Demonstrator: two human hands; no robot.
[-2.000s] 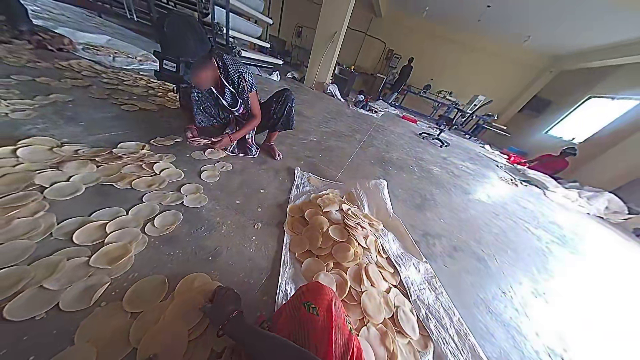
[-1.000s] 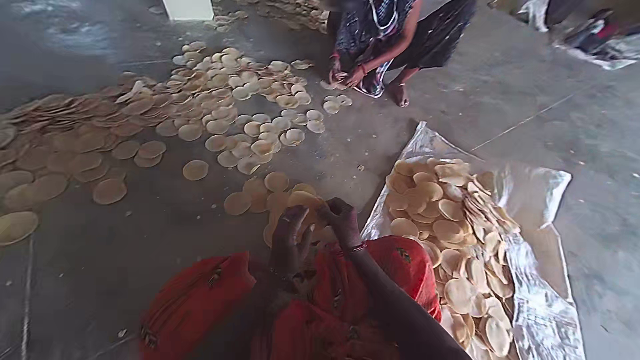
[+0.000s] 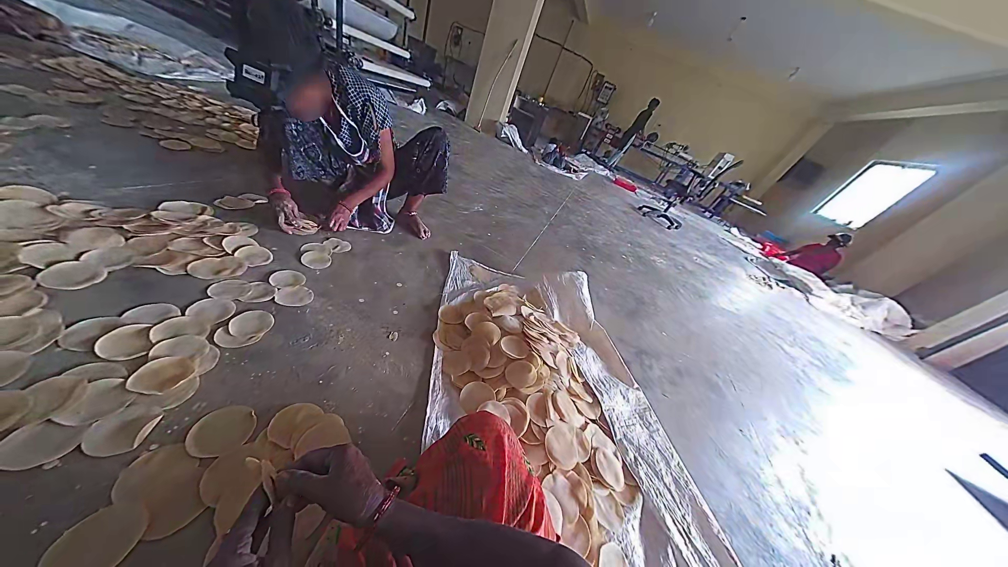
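Near the bottom of the head view, my right hand [image 3: 335, 480], with a red bangle at the wrist, pinches the edge of thin round discs that look like papads [image 3: 303, 429]. Close beside it on the left, my left hand [image 3: 256, 531] is partly cut off by the frame and also has its fingers on a disc edge. More pale discs [image 3: 161, 484] lie overlapping on the floor around both hands. A heap of discs [image 3: 520, 370] rests on a whitish plastic sheet [image 3: 646, 425] to the right of my red-clothed knee [image 3: 480, 465].
A person in dark patterned clothes [image 3: 346, 150] crouches ahead with both hands at discs on the floor. Scattered discs [image 3: 181, 339] cover the left side. Farther back are a pillar [image 3: 504, 63], an office chair base [image 3: 660, 214], machines, and other people, one in red [image 3: 815, 256].
The view has tilted up and turned. My left hand, out of sight two seconds ago, now shows beside my right hand. Both hands stay at the discs since a second ago.
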